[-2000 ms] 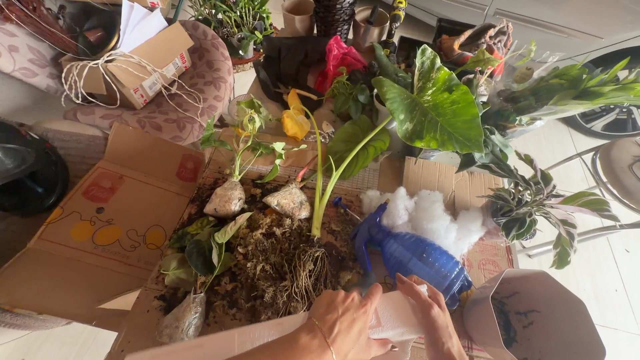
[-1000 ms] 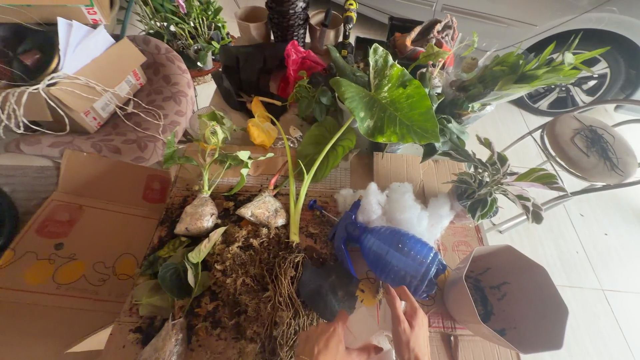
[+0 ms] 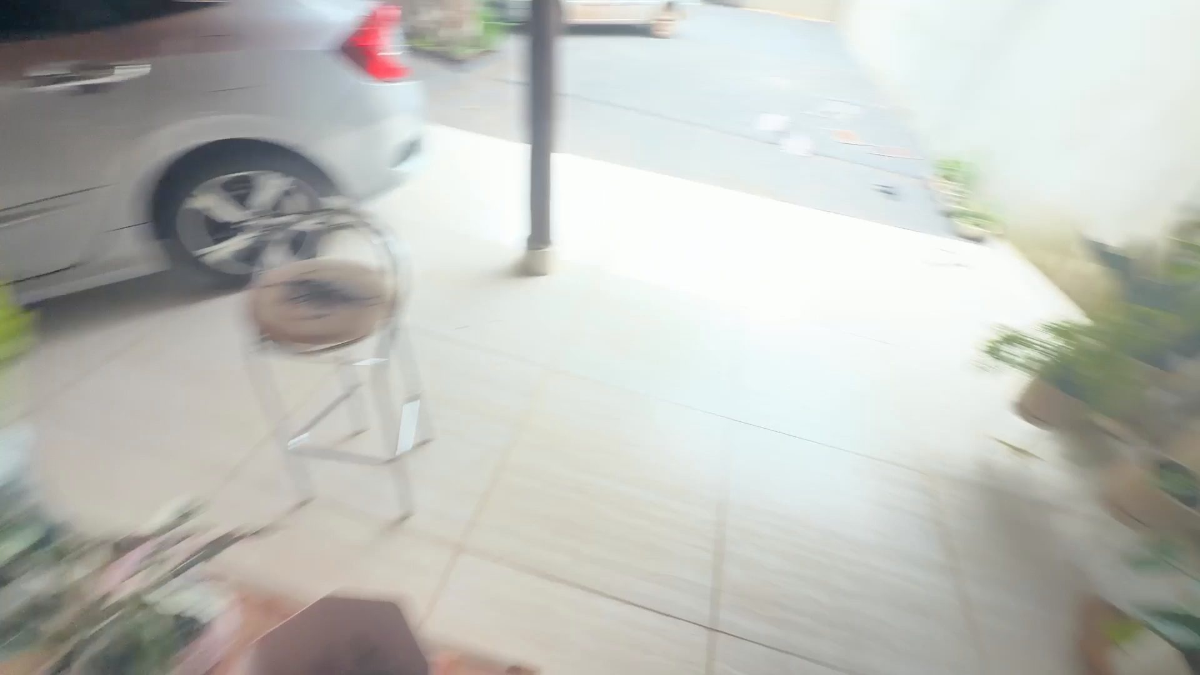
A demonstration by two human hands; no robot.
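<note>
Neither my left hand nor my right hand shows in the head view, so what they hold is hidden. At the bottom edge, left of centre, the top of a plant pot point(image 3: 342, 637) shows, blurred. Beside it at the lower left is a variegated leafy plant point(image 3: 122, 591). The blue spray bottle, the white fibre and the bare-rooted plant lie outside this view.
A metal chair with a round seat point(image 3: 323, 305) stands on the tiled floor, with a silver car point(image 3: 281, 103) behind it. A dark post point(image 3: 541, 131) rises near the car. Potted plants point(image 3: 1078, 375) line the right side by a pale wall.
The view has swung far to the right and up, away from the work surface. Both hands, seen low in the earlier frames, are out of sight.
</note>
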